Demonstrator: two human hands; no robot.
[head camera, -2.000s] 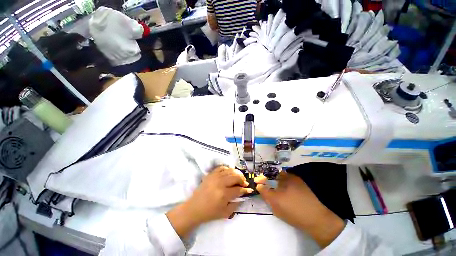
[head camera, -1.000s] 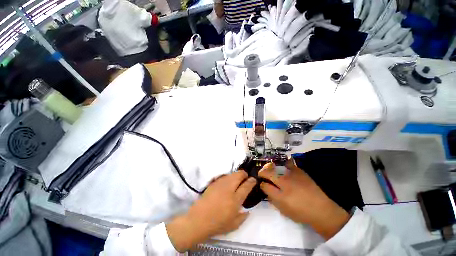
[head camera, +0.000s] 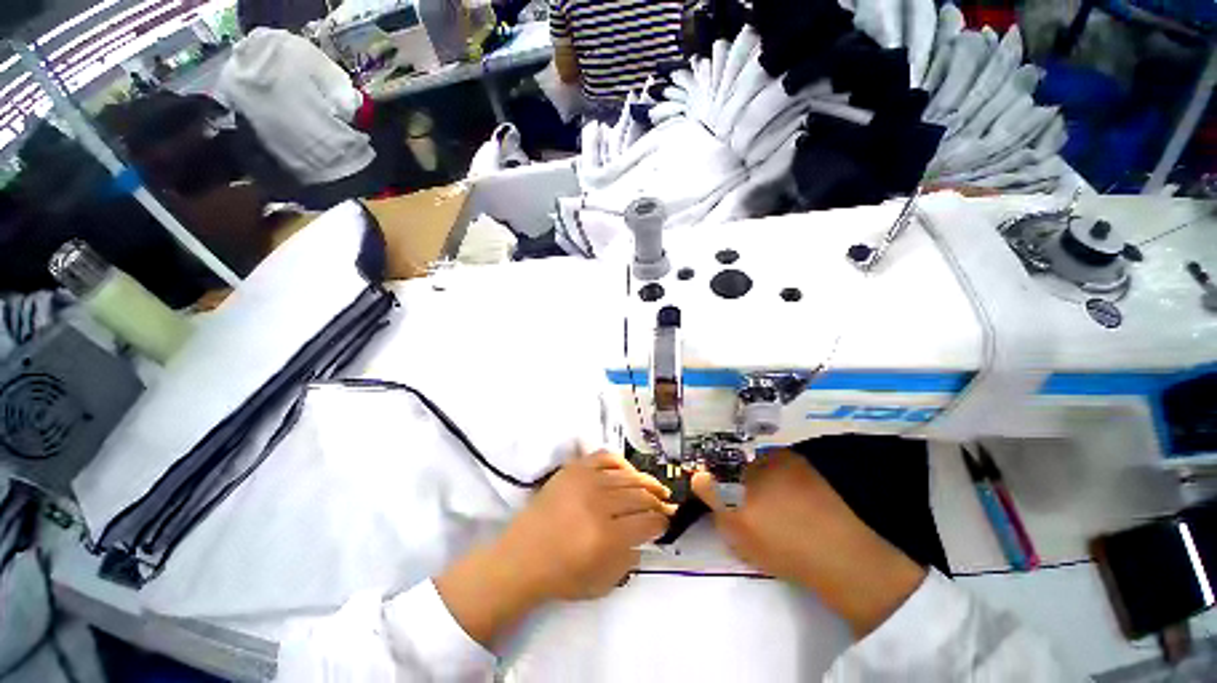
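Note:
A small black fabric piece (head camera: 683, 518) lies under the presser foot (head camera: 677, 467) of the white sewing machine (head camera: 814, 300). My left hand (head camera: 587, 520) presses on its left side, fingertips close to the needle. My right hand (head camera: 774, 514) holds its right side with the fingers bunched just right of the foot. A white garment panel (head camera: 387, 494) with a thin black edge spreads left of the needle and reaches under my left hand. A stack of black pieces (head camera: 881, 494) lies behind my right hand, against the machine. The fingertips partly hide the black piece.
Folded panels (head camera: 247, 380) with dark edges are stacked at left, beside a grey box with a round grille (head camera: 47, 400). Pens (head camera: 1001, 507) and a smartphone (head camera: 1158, 574) lie at right. Fanned bundles (head camera: 747, 114) are behind the machine. Two people are further back.
The view dipped and returned. The panel's black edge now curves down towards my left hand. The black piece spread below the foot a second ago and now shows less between my hands.

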